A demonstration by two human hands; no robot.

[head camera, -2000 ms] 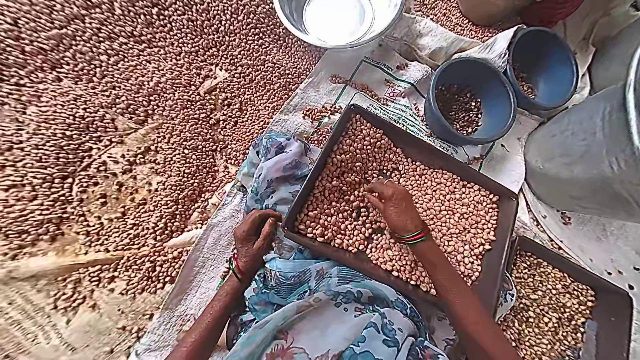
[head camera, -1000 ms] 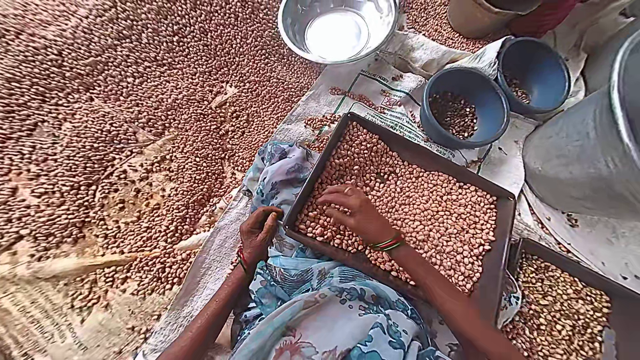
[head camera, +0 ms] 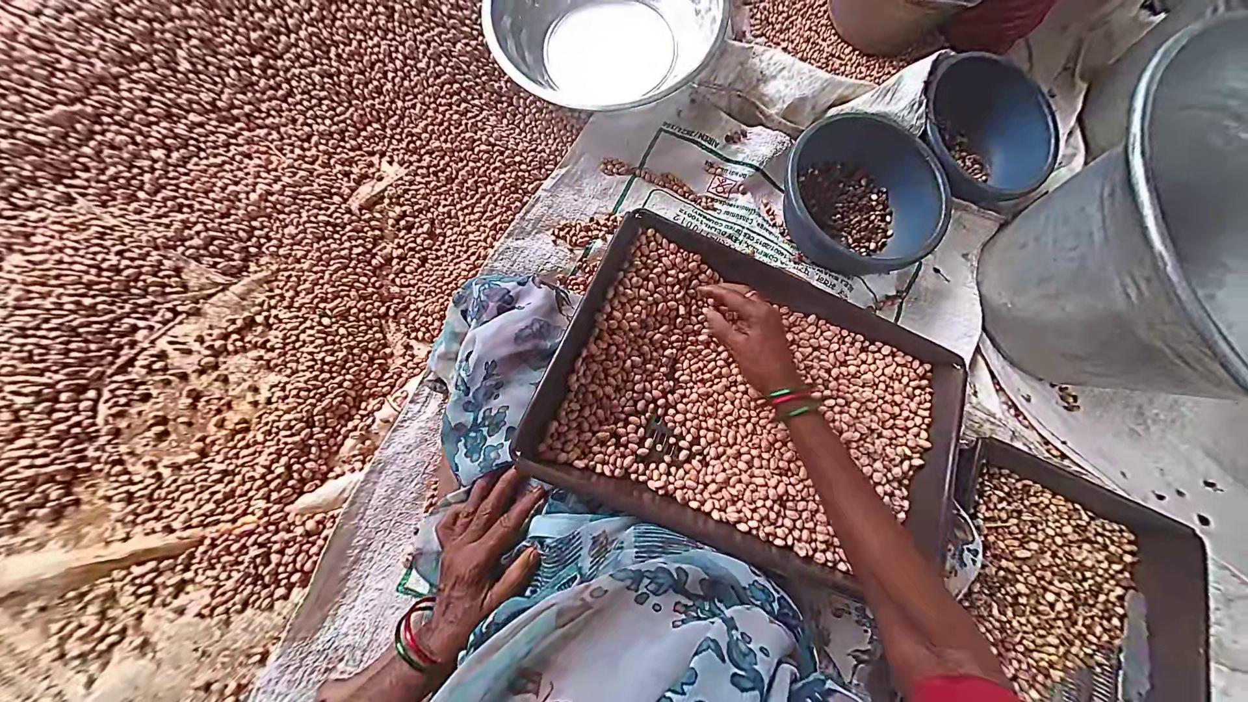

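Note:
A dark rectangular tray full of pinkish-brown nuts or beans lies tilted across my lap, over blue-and-white floral cloth. Over its upper middle is my right hand, fingertips bent down at the nuts; whether one is pinched between them I cannot tell. My left hand rests spread on the cloth beside the tray's lower left corner, its fingertips close to the rim, and holds nothing. A small dark gap in the nuts shows near the tray's lower left.
Nuts cover the floor at left. Beyond the tray stand a shiny metal basin, a blue bowl and another, both with dark pieces inside. At right are a large grey bucket and a second tray of paler pieces.
My left hand, earlier curled at the tray's corner, now lies spread on the cloth. My right hand has moved over the nuts, from the tray's left part toward its upper middle.

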